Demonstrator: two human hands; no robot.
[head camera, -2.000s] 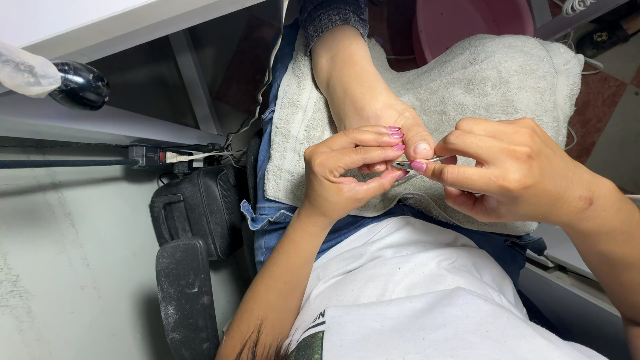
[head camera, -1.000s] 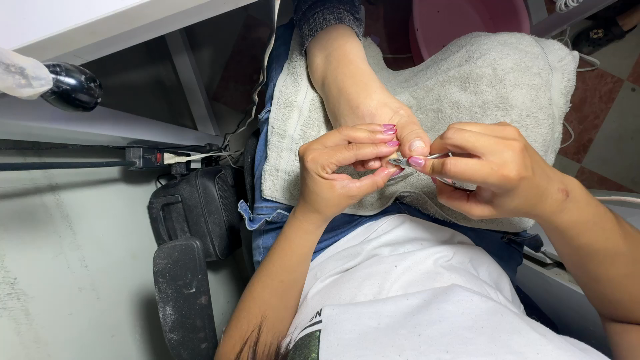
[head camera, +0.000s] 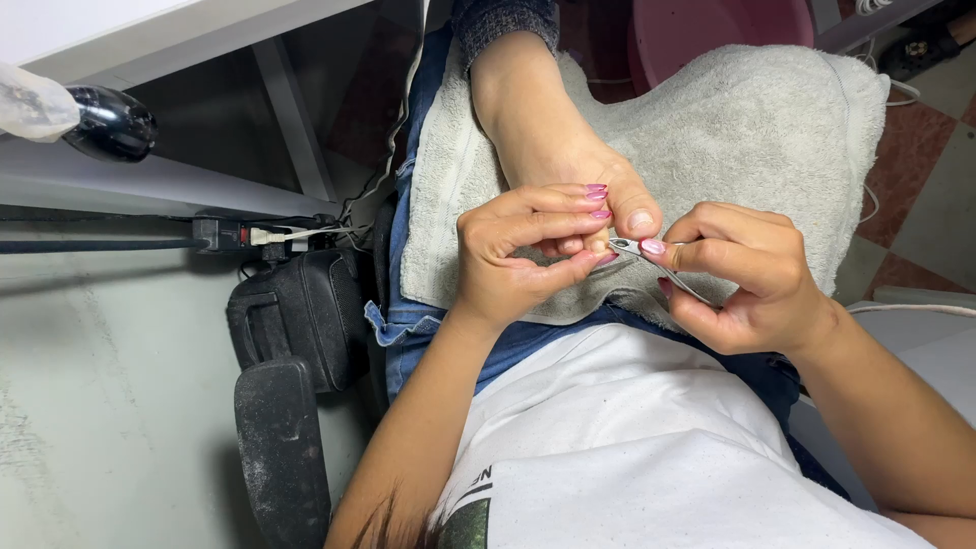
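Note:
Another person's bare foot (head camera: 557, 137) rests on a light grey towel (head camera: 740, 137) spread over my lap. My left hand (head camera: 526, 244) grips a smaller toe (head camera: 597, 241) beside the big toe, with thumb below and fingers above. In my right hand (head camera: 747, 267) is a pair of metal cuticle nippers (head camera: 675, 278), held between thumb and fingers. Their jaws are at the nail of the gripped toe. The big toe (head camera: 638, 213) lies just above the jaws. My left fingers hide part of the other toes.
A pink basin (head camera: 717, 34) stands beyond the towel. At the left are a white table edge (head camera: 198, 46), a black rounded object (head camera: 114, 123), a power strip (head camera: 225, 235) with cables, a black case (head camera: 297, 320) and a dusty black armrest (head camera: 280, 450).
The nippers have shifted from around the big toe's edge to the smaller toe beside it. My right hand has moved slightly away from the big toe, leaving its nail in fuller view.

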